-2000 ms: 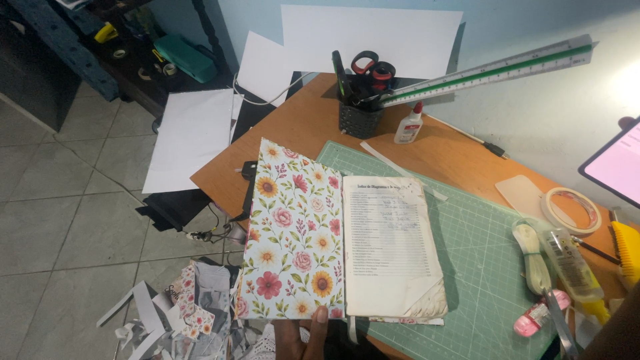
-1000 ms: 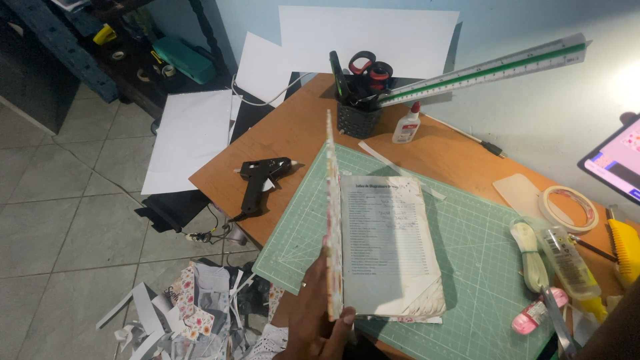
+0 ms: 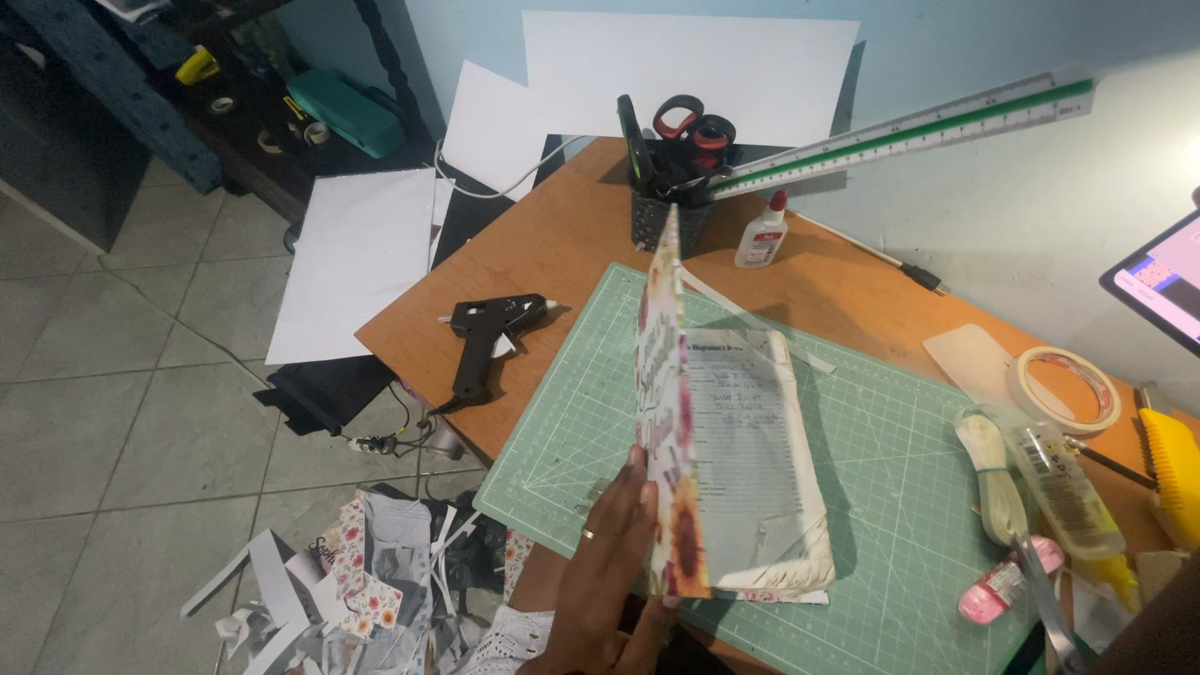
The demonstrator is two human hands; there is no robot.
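My left hand (image 3: 614, 572), with a ring and a white lace cuff, holds the lower edge of a floral-patterned book cover (image 3: 670, 441), which stands nearly upright. To its right lies the book's worn page block (image 3: 750, 469), showing a printed page with handwriting. The book rests on a green cutting mat (image 3: 900, 487). A black hot glue gun (image 3: 487, 337) lies left of the mat on the wooden table. My right hand is not identifiable; a dark, blurred shape fills the lower right corner.
Behind the book stand a mesh pen cup (image 3: 670, 220) with scissors and a scale ruler (image 3: 909, 136), and a glue bottle (image 3: 762, 234). Masking tape (image 3: 1066, 389), a coiled cord (image 3: 994, 483), a clear bottle (image 3: 1069, 492) and a pink item (image 3: 1011, 581) lie right. Paper scraps (image 3: 375, 581) fill the lower left.
The floral cover, lying open to the left two seconds ago, has swung up to nearly upright with my left hand at it. The glue gun, mostly covered then, now shows.
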